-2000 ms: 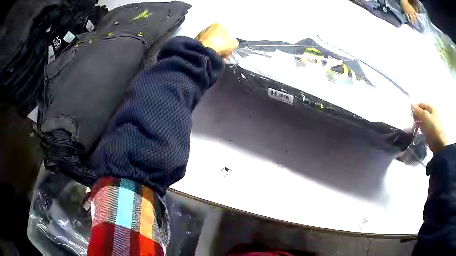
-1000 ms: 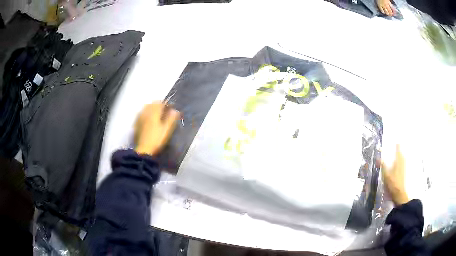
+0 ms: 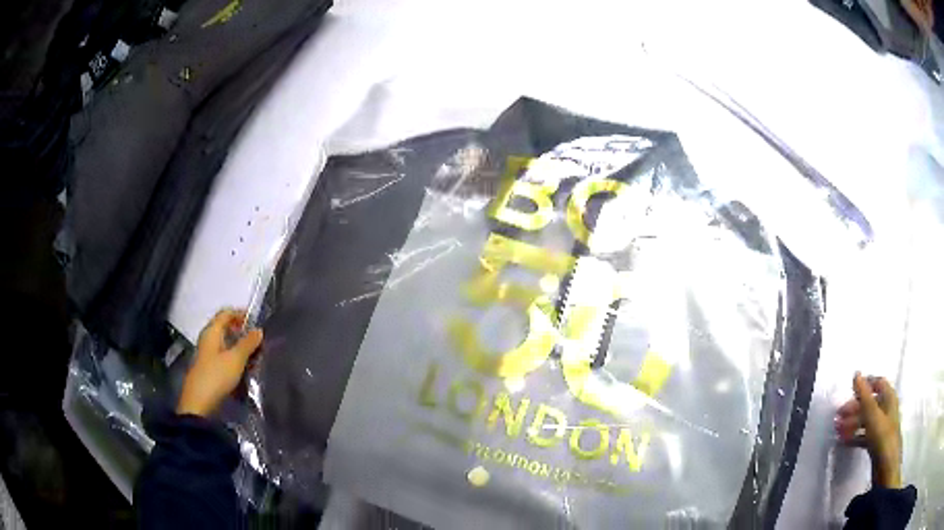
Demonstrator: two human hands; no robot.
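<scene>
A folded dark grey garment point(image 3: 331, 243) lies flat inside a clear shiny polybag point(image 3: 564, 440) with yellow lettering. A pale tissue sheet point(image 3: 378, 414) covers much of the garment under the plastic. My left hand point(image 3: 219, 362) pinches the left edge of the bag near its lower corner. My right hand point(image 3: 872, 419) is at the lower right, beside the garment, with fingers curled at what looks like the bag's right edge. The clear plastic there is hard to see.
Unpacked dark garments point(image 3: 135, 155) are piled at the left table edge, with tags showing. Clear plastic point(image 3: 104, 388) hangs below them. A thin curved strip point(image 3: 771, 140) lies on the white table point(image 3: 414, 41) beyond the bag. Another person's hand point(image 3: 918, 12) shows at the top right.
The bag's lettering is now spread flat and readable over the garment. My left hand has moved left and down to the bag edge. My right hand has moved slightly right and down.
</scene>
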